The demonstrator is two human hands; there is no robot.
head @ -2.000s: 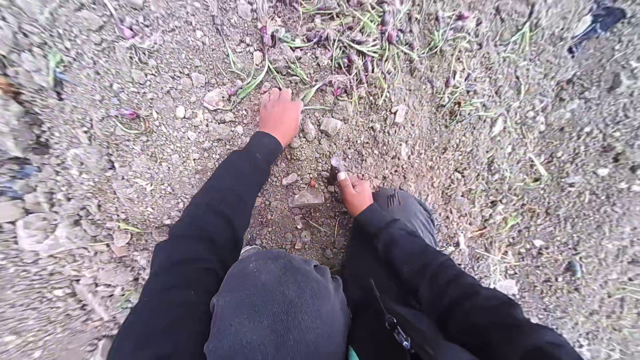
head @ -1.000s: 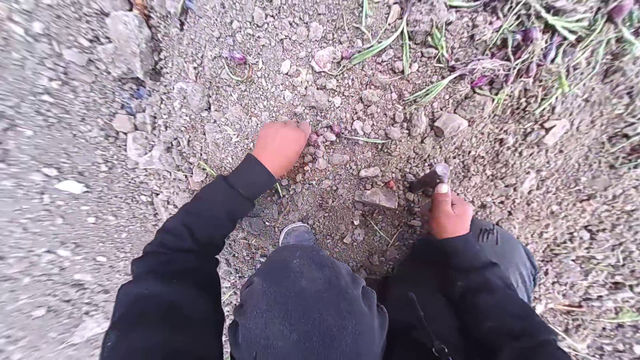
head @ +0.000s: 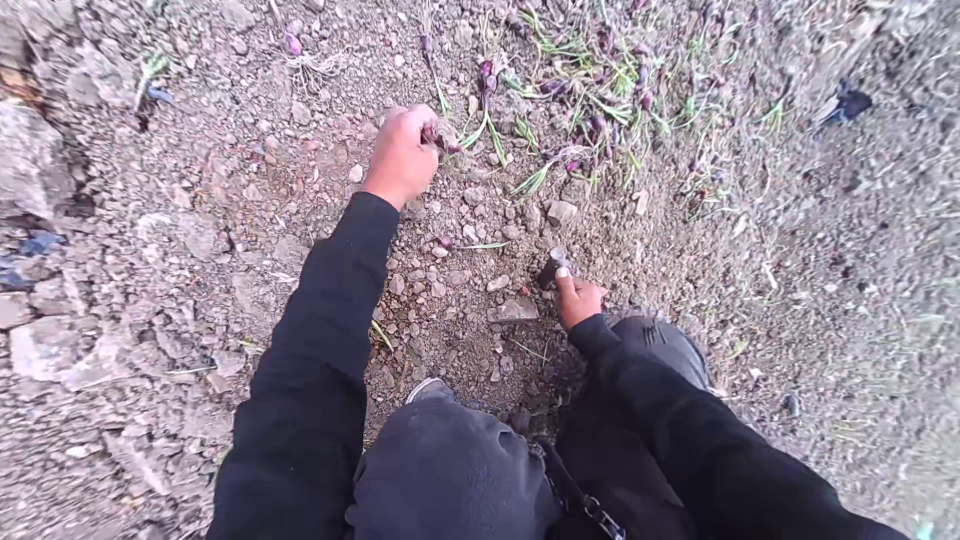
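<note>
My left hand (head: 405, 154) is closed around a small purple onion bulb (head: 430, 136), above the soil left of the scattered onions. In my right hand (head: 578, 296), beside my right knee, is the dark handle of a hand tool (head: 553, 268) with a pale rounded end; its working part cannot be seen. Between my hands, a little nearer to me, a single purple onion (head: 445, 242) with a green stem lies on the soil. Many uprooted purple onions with green leaves (head: 596, 127) are strewn at the top centre and right.
A flat stone (head: 514, 310) lies just left of my right hand, and another stone (head: 561, 212) lies above it. Large clods (head: 34, 161) line the left edge. A dark scrap (head: 851, 103) is at the upper right. My shoe (head: 430, 389) shows beside my knee.
My left hand has moved away from me, from beside the single onion on the soil to near the scattered onions. My right hand still holds the tool. The view has shifted.
</note>
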